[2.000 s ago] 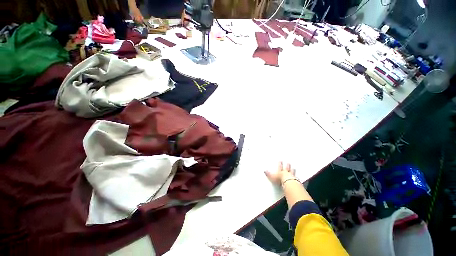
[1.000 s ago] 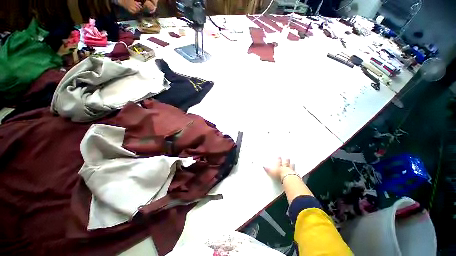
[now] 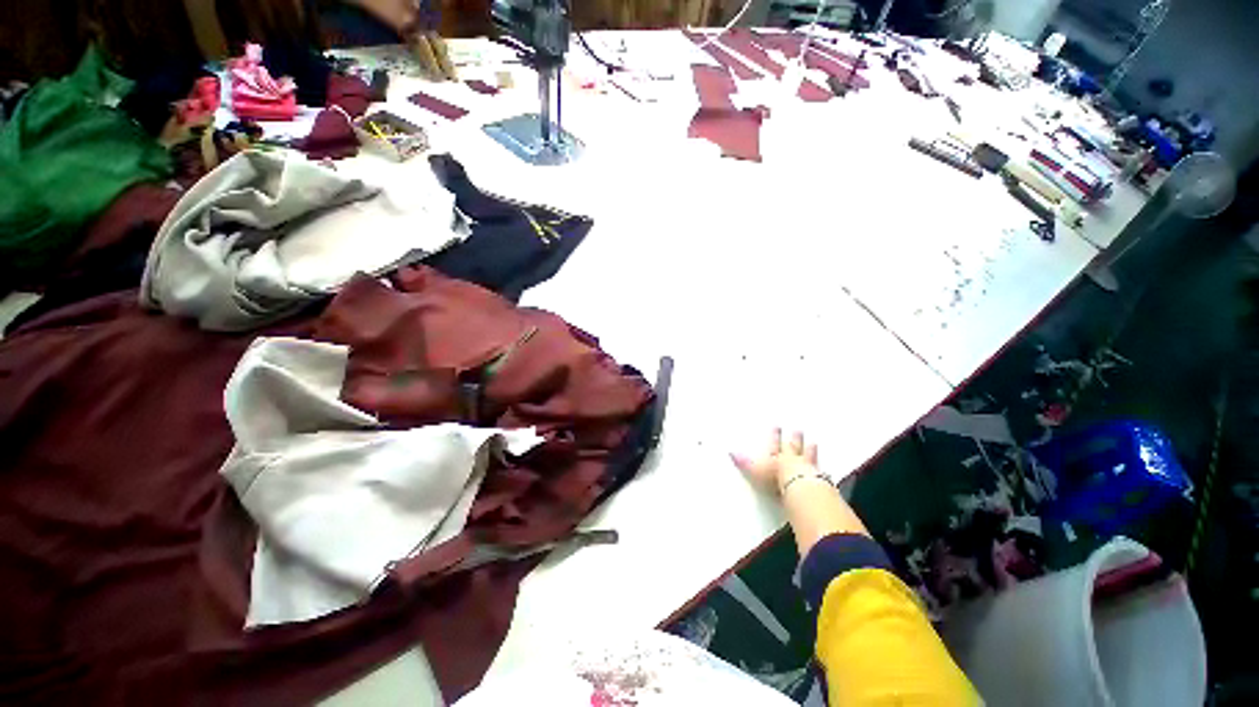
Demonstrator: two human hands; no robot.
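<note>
My right hand (image 3: 783, 464) is bare and lies flat, fingers spread, on the white tabletop (image 3: 732, 304) near its right front edge. It holds nothing. My left hand is not in the picture. A large maroon leather heap (image 3: 124, 483) covers the left side of the table. A pale beige flap (image 3: 352, 504) lies folded over it. A dark narrow strip (image 3: 660, 401) sticks up at the heap's right edge. Behind lie a crumpled beige bundle (image 3: 228, 256) and a black piece with yellow marks (image 3: 511, 242).
A cutting machine (image 3: 548, 83) stands on its metal base at the back. Maroon cut pieces (image 3: 725, 118) lie near it. Tools (image 3: 1015, 180) lie far right. A white bin (image 3: 1091, 642) and blue stool (image 3: 1118, 477) stand on the floor. Another person's hand (image 3: 394, 14) is at the far side.
The other person's hands at the far side have moved and now show less. The view has shifted slightly. My right hand has stayed on the tabletop, and the leather heap looks unchanged.
</note>
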